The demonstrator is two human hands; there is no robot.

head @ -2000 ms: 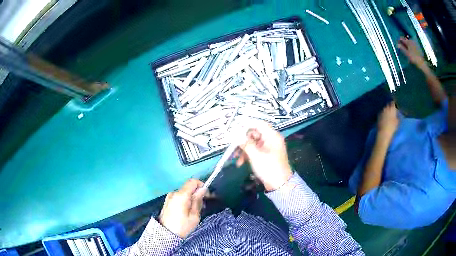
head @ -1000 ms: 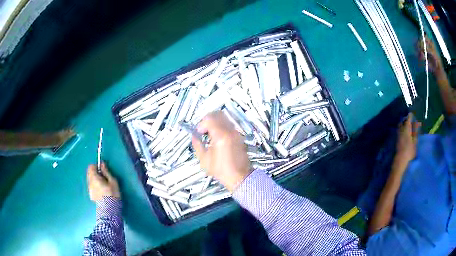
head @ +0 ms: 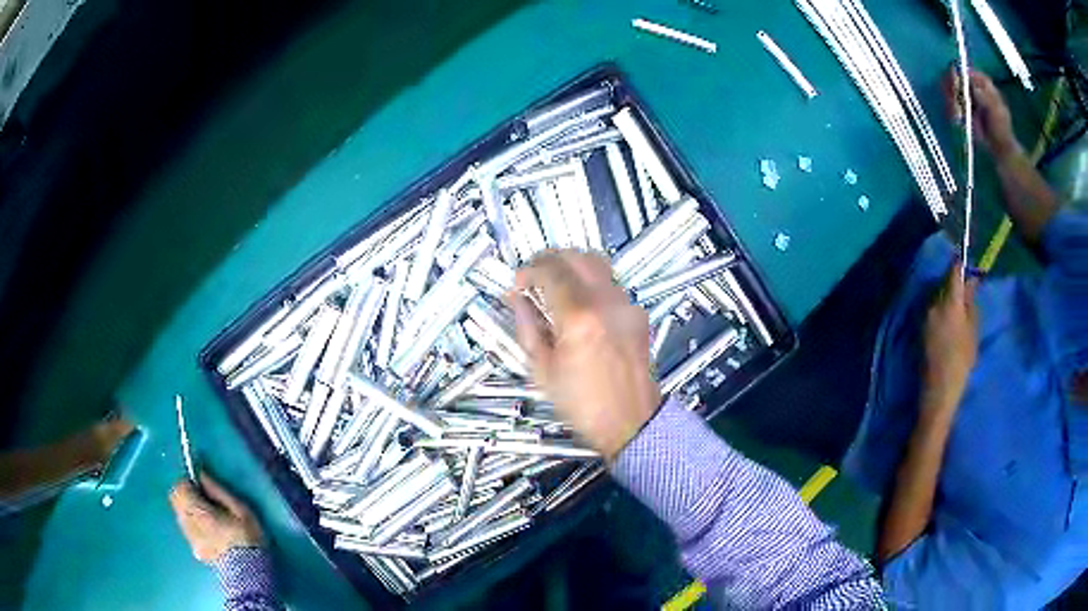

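A shallow black tray [head: 782,346] holds a jumbled heap of short silvery tubes [head: 406,487]. My left hand [head: 217,520] is at the lower left, beyond the tray's left side, holding a thin silvery tube [head: 183,432] that points up and away. My right hand [head: 587,346] is over the middle of the heap, fingers bent down among the tubes. It is slightly blurred, and a small bright piece shows at its fingertips; whether it grips a tube cannot be told.
Two loose short tubes [head: 787,65] and small pale pieces [head: 770,174] lie on the green bench [head: 394,149] beyond the tray. Long tubes [head: 889,102] lie at the upper right. A person in blue [head: 996,394] at right holds a long thin tube [head: 968,155]. A brown bar [head: 60,461] stands at left.
My hands were together on a thin tube, then parted. My left hand has kept the tube at the left; my right hand has moved over the heap, lately rightward. The view has shifted.
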